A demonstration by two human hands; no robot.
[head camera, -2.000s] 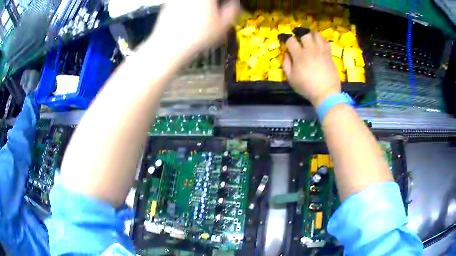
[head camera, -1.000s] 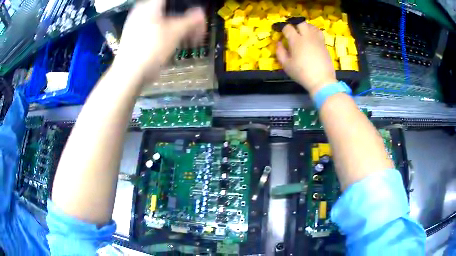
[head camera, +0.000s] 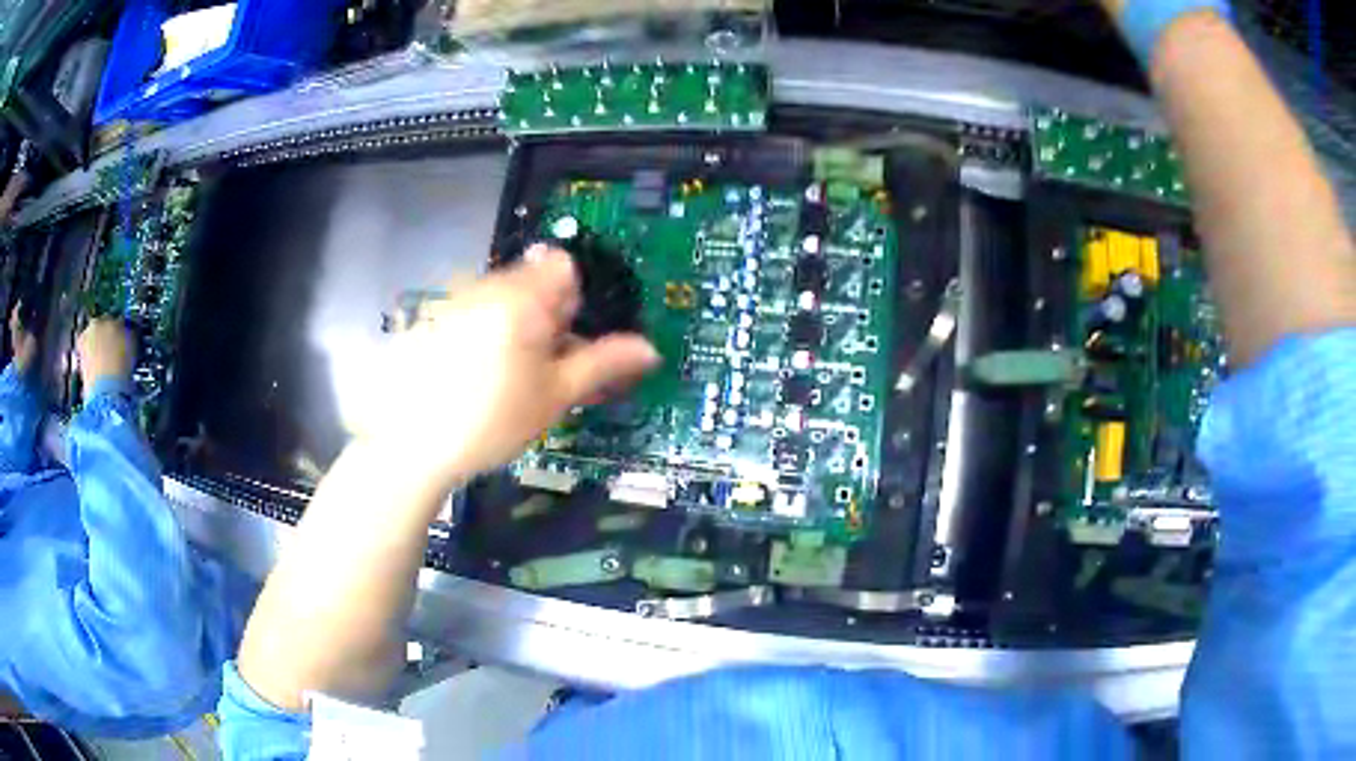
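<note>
My left hand (head camera: 498, 364) is blurred over the left part of the large green circuit board (head camera: 669, 402), which lies in a black solder pallet (head camera: 922, 431). Its thumb is spread from the fingers. A dark blur at the fingertips hides whether it holds a part. My right hand is cut off by the top edge; only the wrist with a light blue band and the forearm show at the upper right. On the second board (head camera: 1096, 409) at the right stand yellow box capacitors (head camera: 1118, 260) and round electrolytic capacitors.
Small green board strips (head camera: 640, 97) lie along the pallets' far edge. Dull green clamps (head camera: 1026, 369) sit on the frames. A shiny metal plate (head camera: 320, 223) lies left of the pallet. A blue bin (head camera: 246, 52) is at the upper left. A co-worker's hand (head camera: 107, 354) is at another board at left.
The view has shifted, so the boards appear further right and the yellow capacitor bin is out of view. My left hand has come down over the board. My right hand has left the picture.
</note>
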